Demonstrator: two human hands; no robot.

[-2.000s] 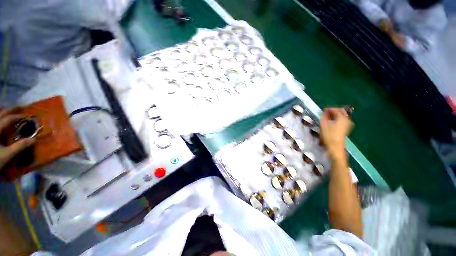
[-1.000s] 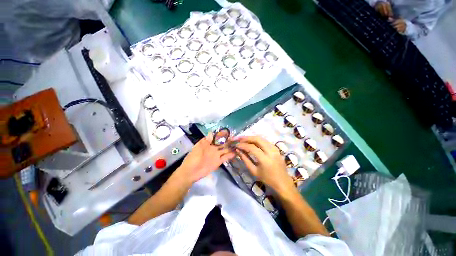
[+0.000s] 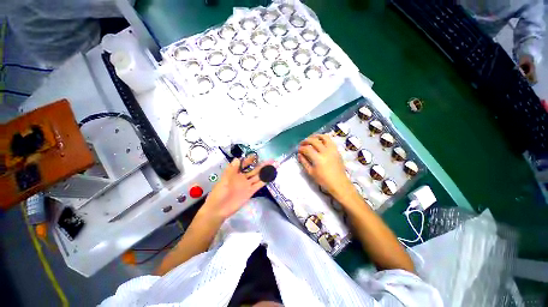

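My left hand (image 3: 230, 189) is palm up beside the press base's right corner. It holds a silver ring housing (image 3: 249, 161) at its fingers, and a dark round disc (image 3: 268, 174) lies at its fingertips. My right hand (image 3: 325, 163) is palm down over the upper left part of the module tray (image 3: 393, 198), fingers curled; whether it holds anything is hidden. Display modules (image 3: 365, 157) with mirror-like faces and brown tails lie in rows in the tray. Silver rings (image 3: 226, 74) lie in rows on the white housing sheet (image 3: 288, 114) behind.
The white press base (image 3: 99, 246) is at left with a red button (image 3: 196, 192), a black bar (image 3: 141, 126) and an orange fixture plate (image 3: 72, 144). Loose rings (image 3: 197, 154) lie on it. A white plug (image 3: 422, 196) is right of the tray. Another person's hand (image 3: 527, 69) is at upper right.
My left hand has left the orange plate and come to the middle. My right hand has met it there, then moved right over the tray. The dark disc now shows at my left fingertips.
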